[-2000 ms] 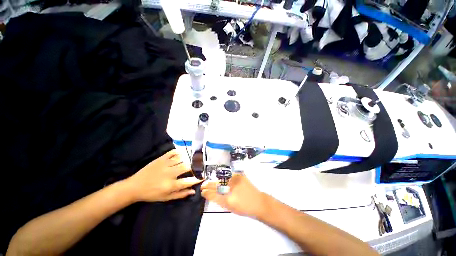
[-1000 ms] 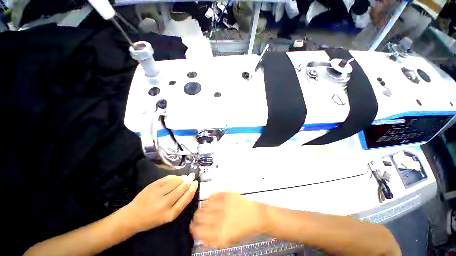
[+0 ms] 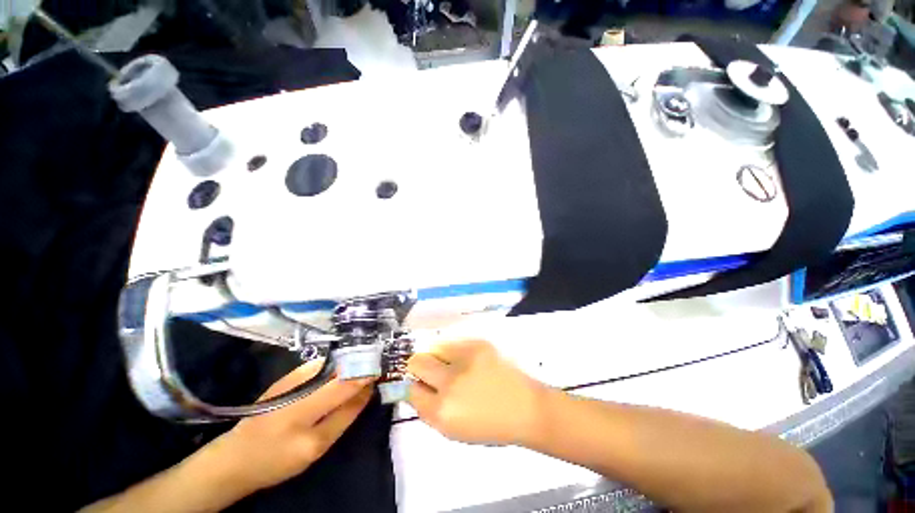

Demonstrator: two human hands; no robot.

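Black fabric point(image 3: 70, 331) lies heaped left of the white sewing machine head point(image 3: 421, 230) and runs under my left hand. My left hand point(image 3: 291, 426) is at the needle area point(image 3: 366, 336), fingertips on the black fabric and partly behind the curved shiny bar point(image 3: 156, 371). My right hand point(image 3: 472, 391) is just right of the presser area, its fingers bent, fingertips partly hidden by metal parts. Whether it pinches fabric cannot be told. The fabric edge between the hands is mostly hidden.
Two black elastic bands point(image 3: 592, 180) point(image 3: 813, 170) drape over the machine head. Thread snips point(image 3: 811, 363) and a small parts tray point(image 3: 865, 326) are at the right. A dark control panel point(image 3: 863, 269) is at the head's right end. A measuring scale point(image 3: 587, 501) runs along the front edge.
The view has moved closer to the machine. My right hand has moved from the table's front up to the needle area. My left fingers are now partly behind the curved bar.
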